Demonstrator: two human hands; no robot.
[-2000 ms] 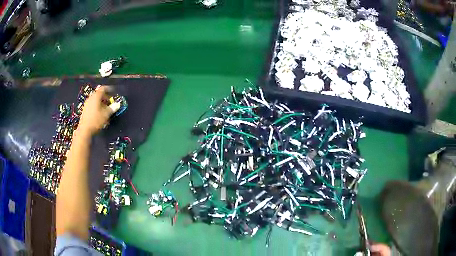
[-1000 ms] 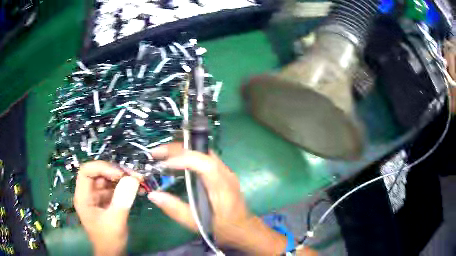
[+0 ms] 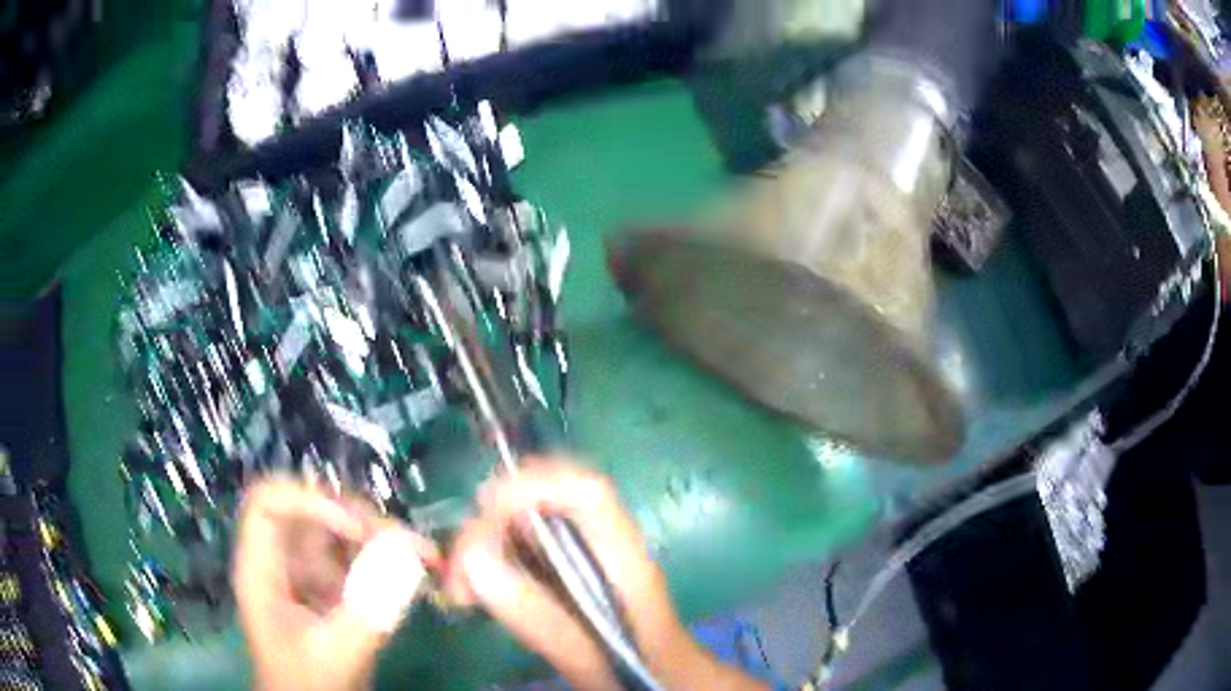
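My left hand point(image 3: 317, 587) is at the lower middle, fingers pinched together, with a white finger cot point(image 3: 384, 581) on the thumb. A small wired part point(image 3: 435, 559), seen only as a blurred reddish bit, shows between the two hands. My right hand point(image 3: 574, 574), close beside it, holds the soldering iron point(image 3: 581, 574) like a pen. The iron's long metal tip points up and left over the pile of wire leads point(image 3: 311, 324). The whole view is motion-blurred, and the fingers hide most of the part.
A black tray point(image 3: 567, 57) of white housings is at the top. The fume extraction hood point(image 3: 797, 338) stands right of the pile on the green mat. A pale cable curves along the right. Yellow subassemblies point(image 3: 68, 581) lie at the lower left edge. Part of a person's arm shows at the far right.
My left hand has come from the subassemblies at left to meet my right hand. Since a second ago, the iron has tilted left, and the blue piece between my hands no longer shows.
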